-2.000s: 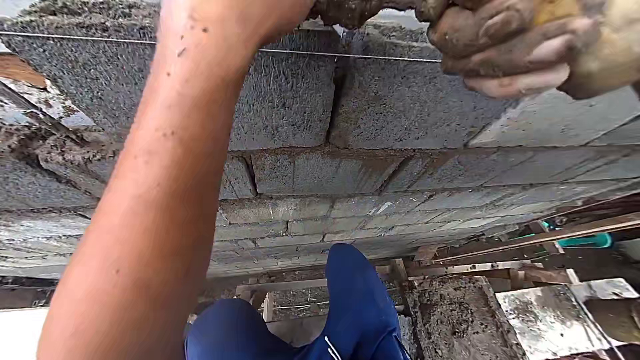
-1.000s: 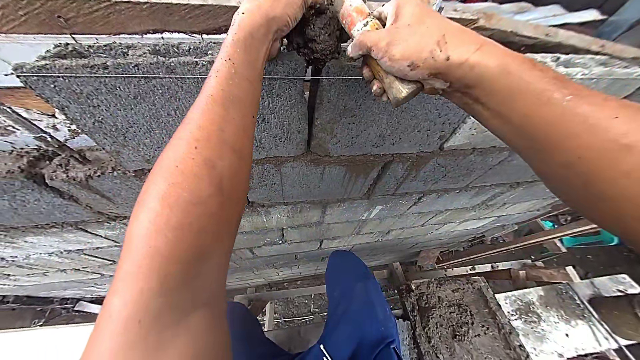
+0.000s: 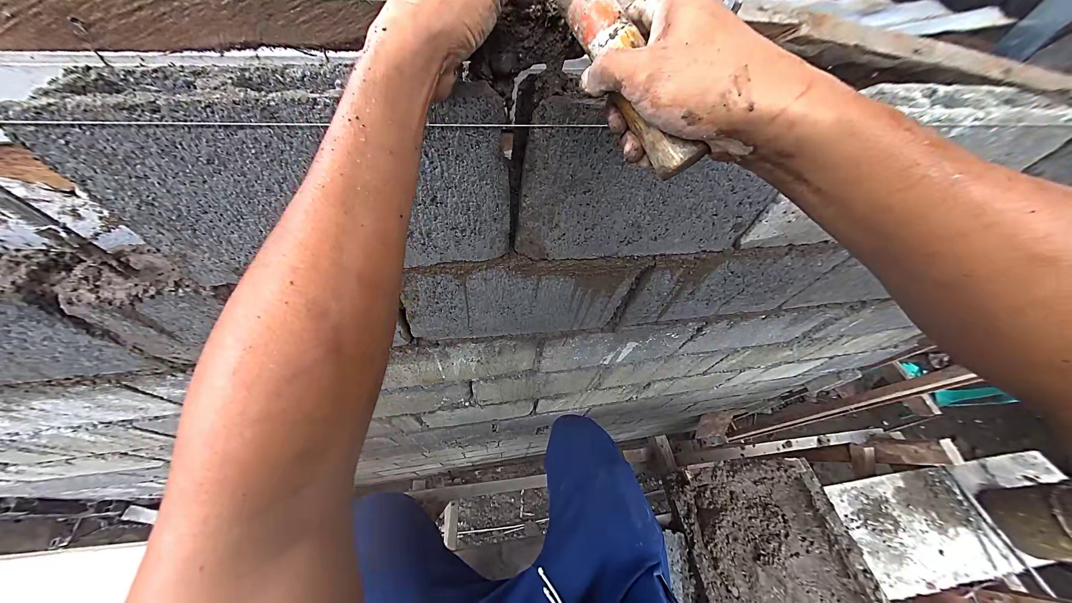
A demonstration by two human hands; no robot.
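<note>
My right hand (image 3: 678,75) is closed round the worn wooden handle (image 3: 649,138) of a tool at the top of the wall; its blade is hidden. At the top, my left hand (image 3: 440,38) is beside a lump of wet mortar (image 3: 528,38), its fingers mostly out of sight. The mortar lies over the upright joint between a left concrete block (image 3: 461,180) and a right concrete block (image 3: 636,197). That joint shows a dark gap below. A taut white string (image 3: 209,124) runs across the block faces near their top edge.
Lower courses of the block wall (image 3: 603,347) fall away below. A mortar-covered board (image 3: 770,528) lies at lower right, near timber pieces (image 3: 904,452) and a green object (image 3: 971,395). Behind the wall top runs a wooden beam (image 3: 201,25). My blue-clad knee (image 3: 595,502) is close to the wall.
My right hand has come from the right of the joint to beside it, handle now in plain view. Mortar now sits over the joint, which showed little of it at first.
</note>
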